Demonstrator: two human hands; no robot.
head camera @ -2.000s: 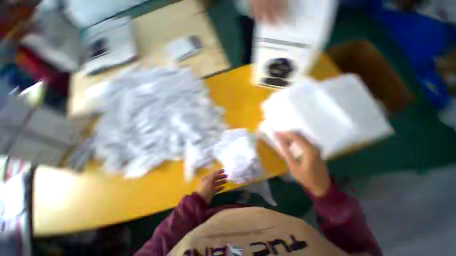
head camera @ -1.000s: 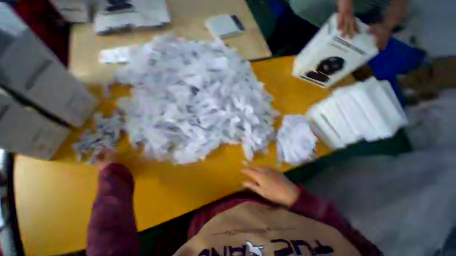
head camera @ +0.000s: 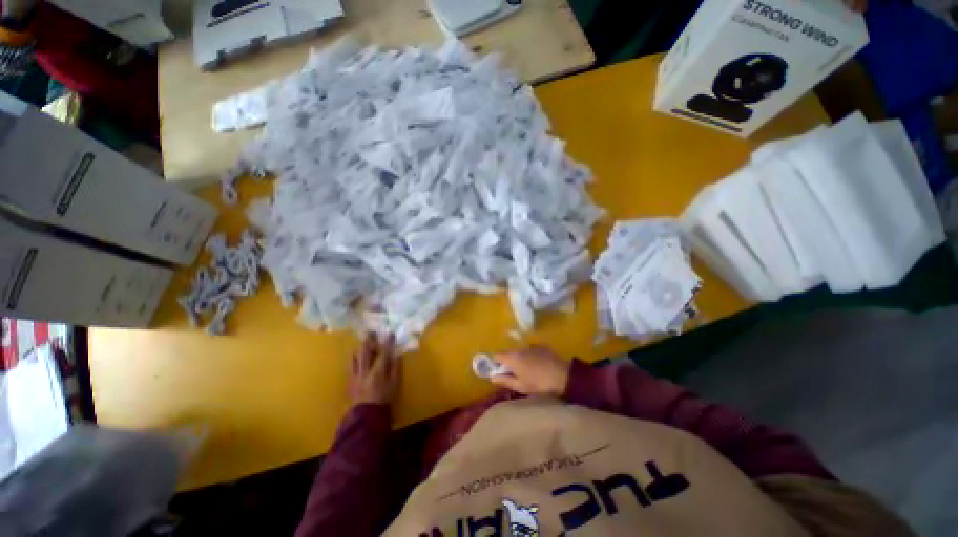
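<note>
A big heap of small white-grey packets (head camera: 420, 189) covers the middle of the yellow table (head camera: 252, 393). My left hand (head camera: 376, 369) touches the heap's near edge, fingers pointing away; whether it grips a packet cannot be told. My right hand (head camera: 534, 370) is near the table's front edge and holds a small white looped part (head camera: 486, 366), possibly a coiled cord. A cluster of similar small grey-white parts (head camera: 223, 281) lies left of the heap. A loose pile of printed leaflets (head camera: 646, 281) lies right of the heap.
White foam pads (head camera: 819, 215) lie fanned at the right. A printed "STRONG WIND" carton (head camera: 762, 68) stands behind them, a person's finger at its top. Cartons (head camera: 95, 194) stand at left. The pale board (head camera: 184, 115) holds a flat carton (head camera: 268, 29) and a small white device (head camera: 473, 11).
My left hand has moved right, from the small-parts cluster to the heap's edge. My right hand has shifted slightly left and now shows a looped part. The other person's hands have mostly left view.
</note>
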